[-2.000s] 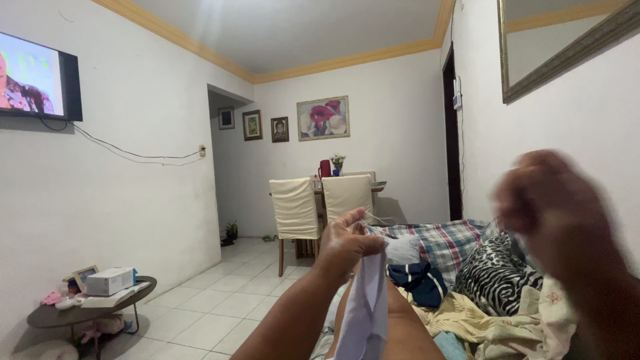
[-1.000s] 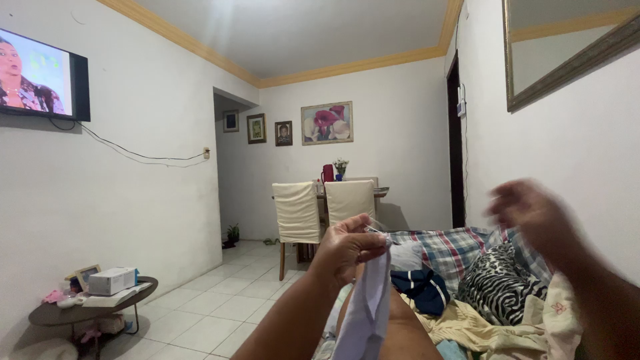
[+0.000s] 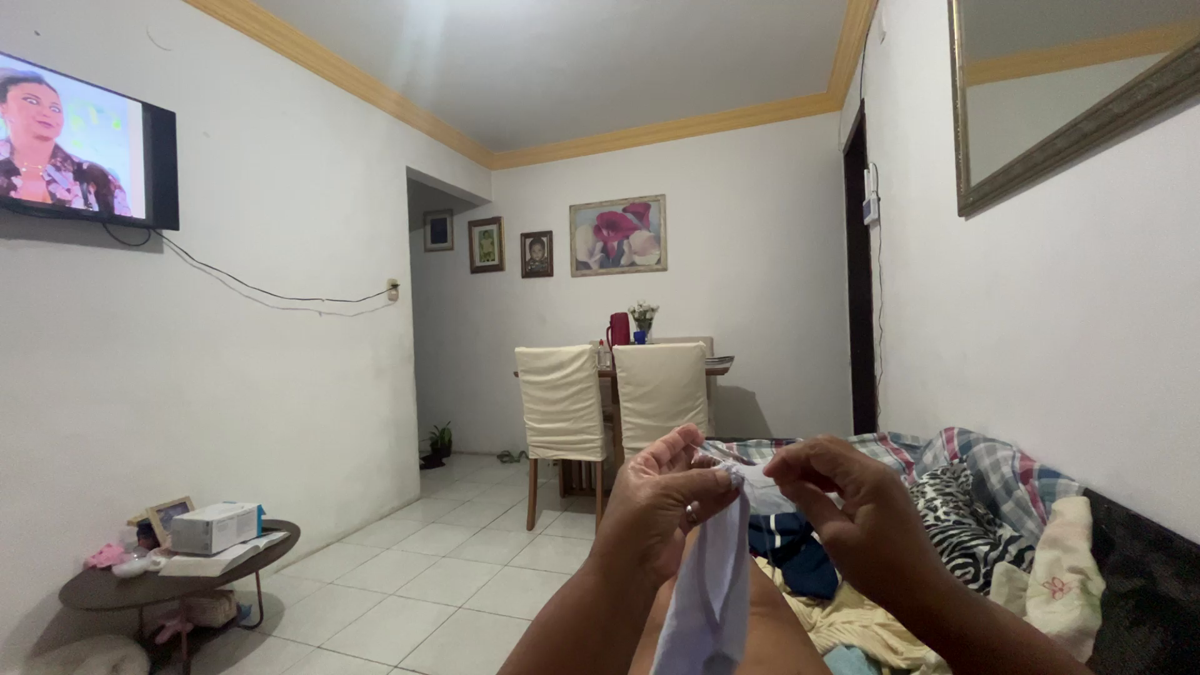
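Observation:
My left hand (image 3: 670,487) pinches the gathered upper edge of a white cloth (image 3: 708,581) between thumb and fingers, with a ring on one finger. The cloth hangs down over my legs. Just right of it, my right hand (image 3: 834,497) has its thumb and fingertips close together near the cloth's top edge. Fine pale thread seems to run about the fingers of both hands, but whether a needle is in my right hand is too small to tell.
A sofa to the right bears a plaid cloth (image 3: 1008,464), a zebra-print cushion (image 3: 961,530), a navy garment (image 3: 797,553) and yellowish fabric (image 3: 867,623). A low round table (image 3: 103,591) at left holds a white box (image 3: 216,528). Covered chairs (image 3: 562,403) stand at a dining table.
My right hand, raised and blurred out to the right before, has come in beside my left hand at the cloth. My left hand keeps its hold on the white cloth.

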